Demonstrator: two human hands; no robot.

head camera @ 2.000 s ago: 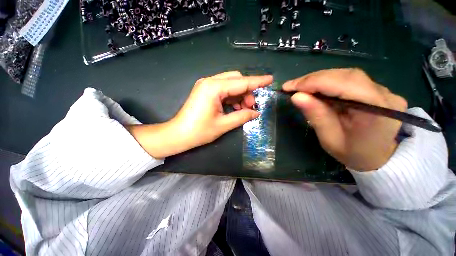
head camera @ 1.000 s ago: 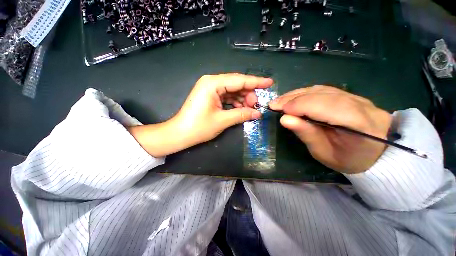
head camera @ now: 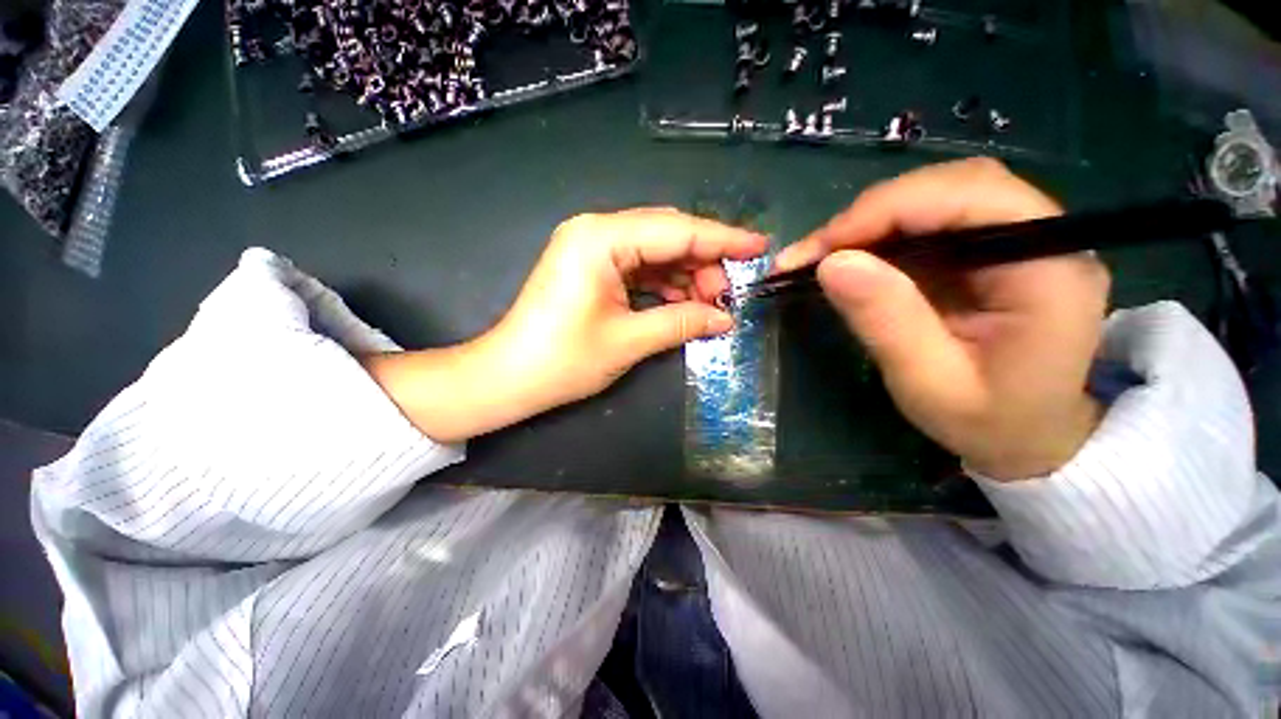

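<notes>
My left hand (head camera: 597, 288) holds a tiny dark metal part (head camera: 725, 299) between thumb and fingertips, over the upper half of a shiny strip. My right hand (head camera: 983, 316) grips black tweezers (head camera: 969, 247). Their tip points left, at or very near the metal part; whether it touches cannot be told. The tweezers' back end reaches out to the right above the hand and is blurred. The strip (head camera: 728, 400) lies upright on the dark green mat, glaring white and blue, with a clear yellowish lower end. The fingers hide part of its upper end.
A clear tray (head camera: 422, 118) heaped with metal parts is at the upper left. Another clear tray (head camera: 688, 128) with fewer parts is at the upper middle right. A parts bag (head camera: 45, 155) with a printed label (head camera: 120, 63) lies far left. A wristwatch (head camera: 1240, 165) lies far right.
The right hand moved down-left to the held part, then rose slightly. The tweezers swung from sloping down to the right to nearly level. The left hand barely moved.
</notes>
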